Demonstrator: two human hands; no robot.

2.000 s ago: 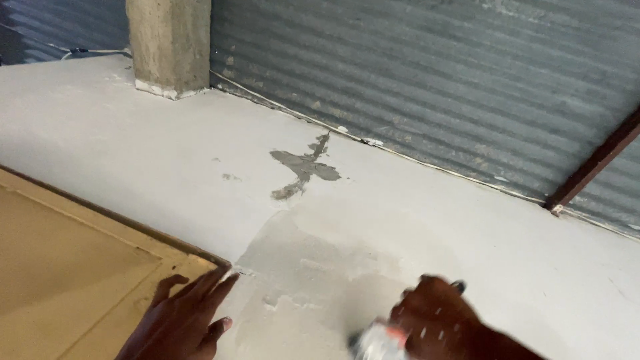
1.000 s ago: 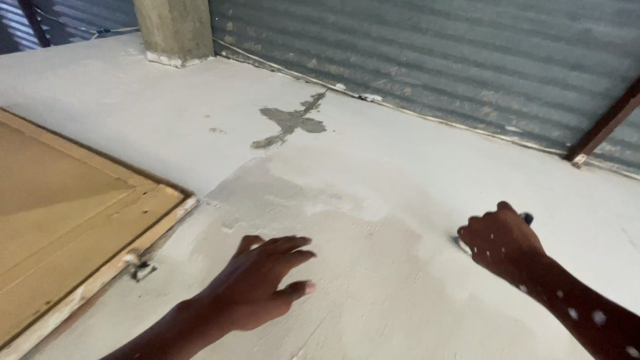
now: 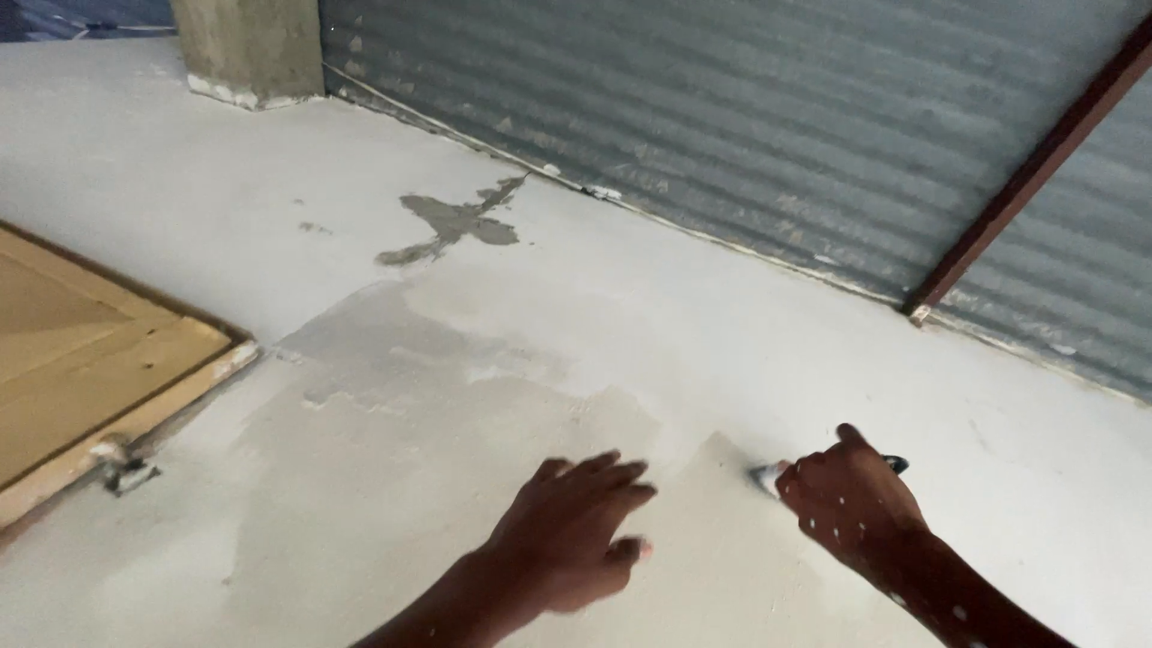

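My right hand, spotted with white paint, is closed around a paintbrush; the bristles touch the wall at its left and a dark handle end shows past the hand. My left hand has its fingers spread and holds nothing, close over or against the wall; contact cannot be told. The wall is white in its upper part and duller grey-beige lower down. A bare grey, cross-shaped patch lies above both hands.
Corrugated metal sheeting runs along the wall's top edge. A dark red metal bar crosses it at right, and a concrete post stands at upper left. At left is a yellowish framed panel with a metal fitting beside it.
My left hand was by the panel's corner two seconds ago and is now well to the right of it. The brush in my right hand has also moved away from the panel.
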